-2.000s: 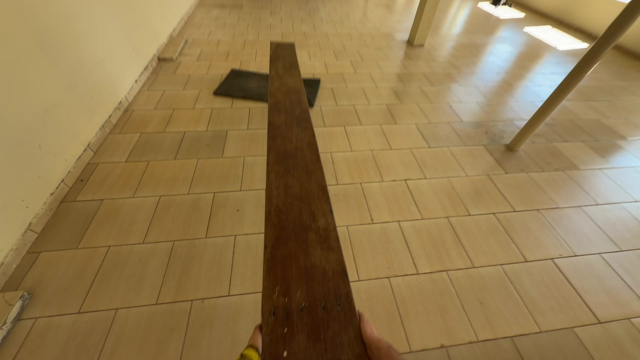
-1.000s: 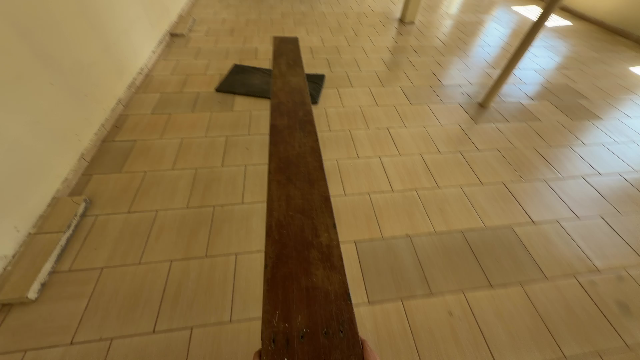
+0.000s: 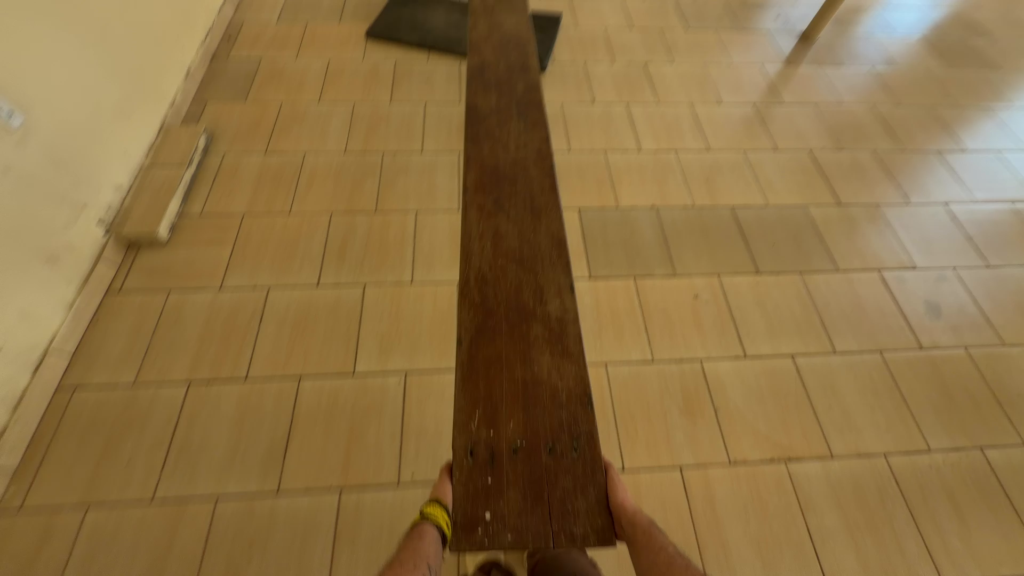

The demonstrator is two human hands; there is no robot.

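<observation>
A long dark brown wooden plank [image 3: 516, 280] stretches from the bottom middle of the view out past the top edge, with small holes and pale flecks near its close end. My left hand [image 3: 445, 486] grips its left edge at that end, a yellow band around the wrist. On the opposite edge, my right hand [image 3: 620, 498] holds the plank at about the same height. The fingers of both hands are mostly hidden by the wood. Below the plank's near end, part of a shoe shows.
A dark flat panel [image 3: 416, 28] is seen behind the plank's far part. A low tiled block [image 3: 160, 188] juts from the left wall [image 3: 72, 160]. At the upper right a pole [image 3: 816, 30] meets the tiled floor [image 3: 696, 320].
The view has moved forward and tilts lower, so the tiled block at the left shows fully and both wrists are visible. The plank stays between my hands.
</observation>
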